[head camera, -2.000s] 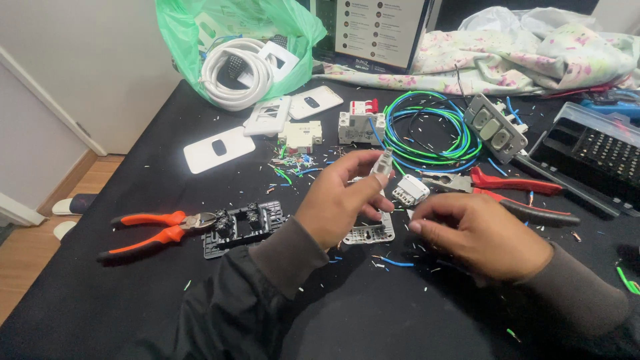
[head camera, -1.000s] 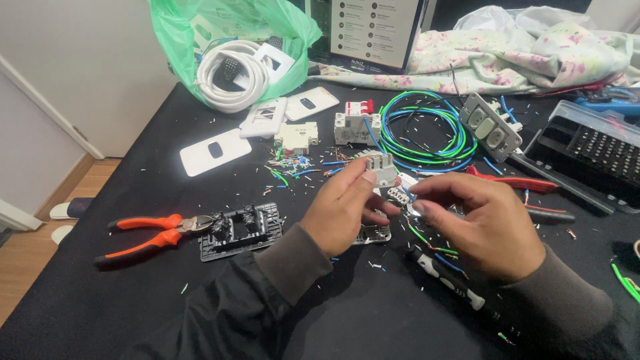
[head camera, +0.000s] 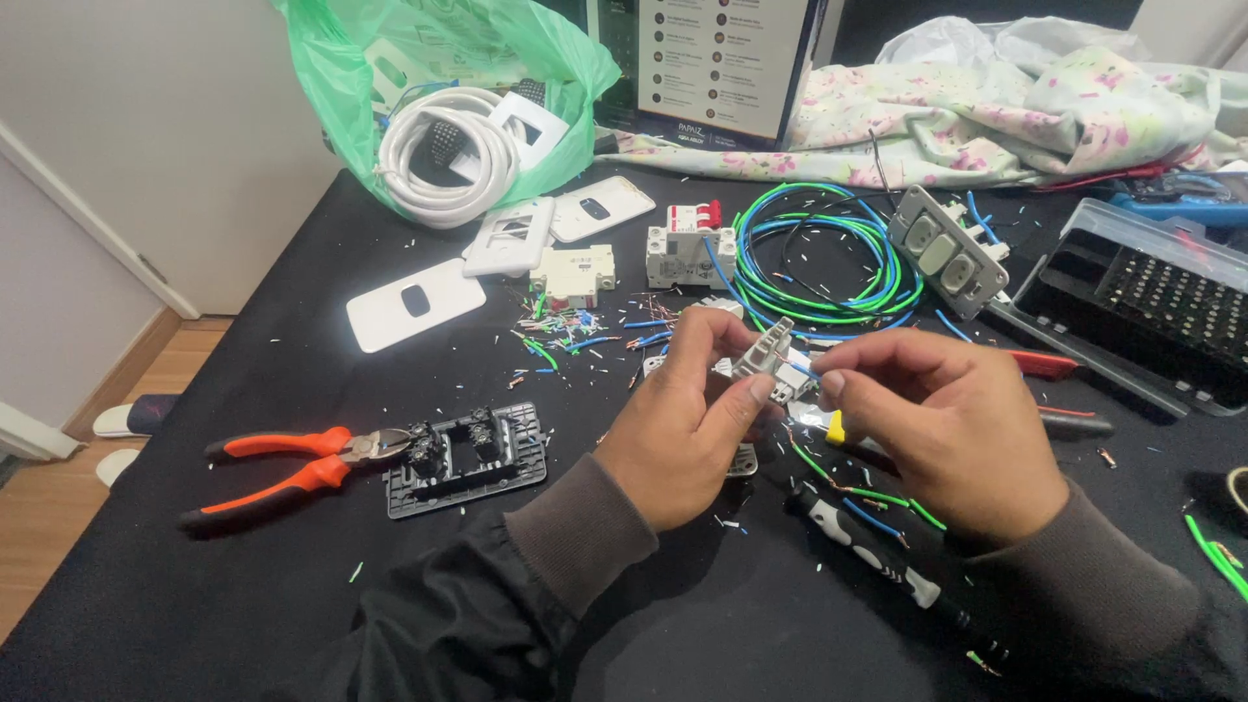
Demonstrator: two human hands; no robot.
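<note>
My left hand (head camera: 687, 419) holds a small grey-white electrical module (head camera: 765, 351) between thumb and fingers. Pinched in my right hand (head camera: 936, 429) is a short blue wire (head camera: 801, 369), its bare copper end at the module's side; whether it is inside a terminal cannot be told. More white modules lie partly hidden behind the fingers. Below the hands are a black-and-white screwdriver (head camera: 868, 546) and cut pieces of green wire (head camera: 809, 456) and blue wire (head camera: 875, 521). Pliers with orange handles (head camera: 292, 468) rest against a black socket frame (head camera: 468, 458) on the left.
Behind the hands are a circuit breaker (head camera: 690, 255), coiled blue and green wire (head camera: 829, 292), a metal-framed socket plate (head camera: 946, 252) and white cover plates (head camera: 414, 304). A green plastic bag (head camera: 575, 88) holds white cable. An organizer case (head camera: 1160, 292) stands at right; wire scraps dot the black cloth.
Over the last two seconds the module in my left hand has been turned. My right hand now holds a blue wire up to it. The screwdriver shows below the hands, where earlier it was not seen.
</note>
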